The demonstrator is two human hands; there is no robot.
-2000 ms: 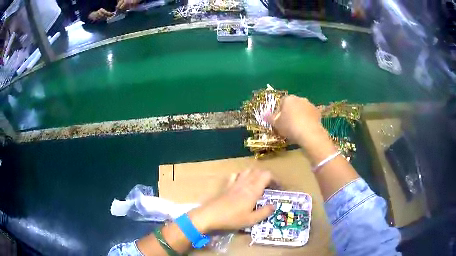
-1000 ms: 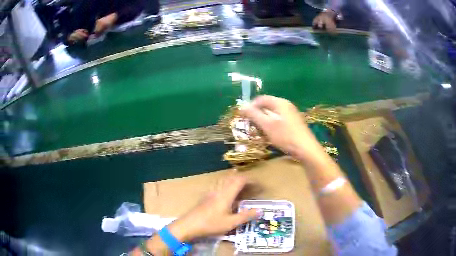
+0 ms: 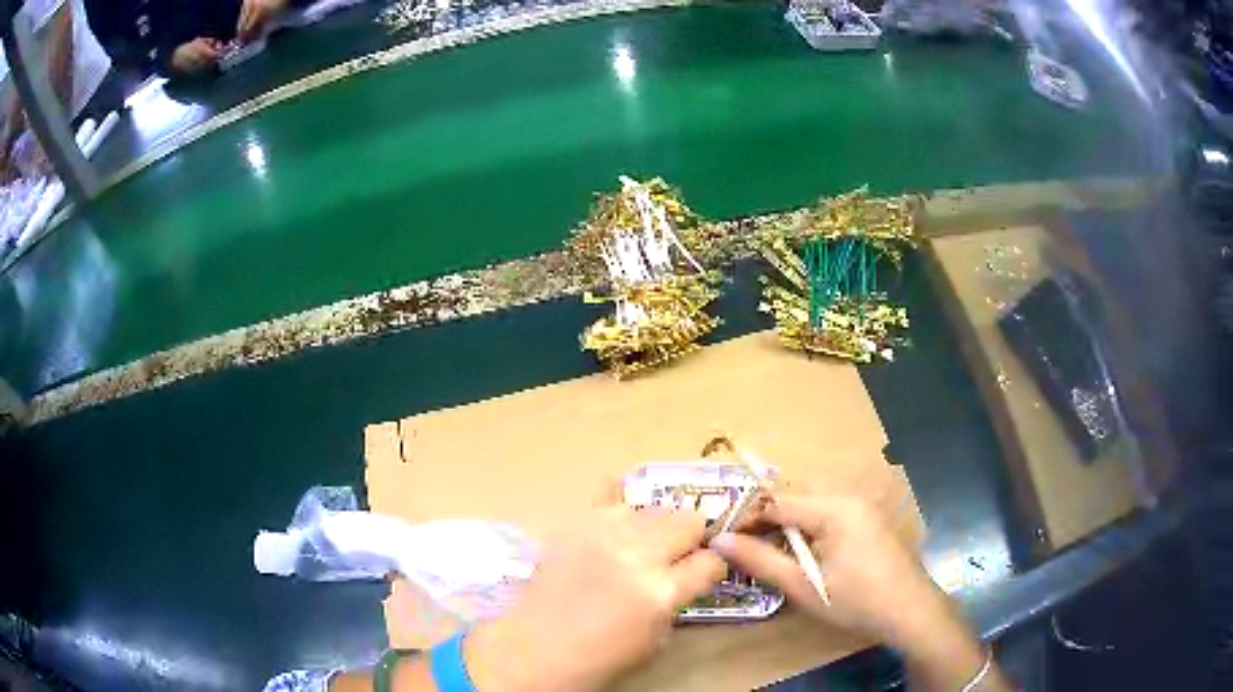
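Observation:
The white housing (image 3: 663, 481) lies on the cardboard mat, largely hidden by both hands. My right hand (image 3: 845, 554) holds a thin pale piece, apparently a white lead wire (image 3: 805, 561), slanting across its fingers; a brass contact strip (image 3: 737, 514) shows at its fingertips. A curved brass end (image 3: 718, 445) shows just above the housing. My left hand (image 3: 609, 581) lies over the housing's left part, its fingertips meeting the right fingers near the strip; whether it grips anything is hidden.
Bundles of white leads (image 3: 642, 257) and green leads (image 3: 841, 270) lie beyond the cardboard mat (image 3: 507, 453). A bagged cord (image 3: 352, 541) is at left. A cardboard tray (image 3: 967, 291) with a black block (image 3: 1061, 365) is at right. Another person's hands (image 3: 223, 41) show across the green belt (image 3: 446, 176).
My right hand has come back from the white lead bundle to the housing with a lead. My left hand has shifted over the housing. The camera view has also shifted.

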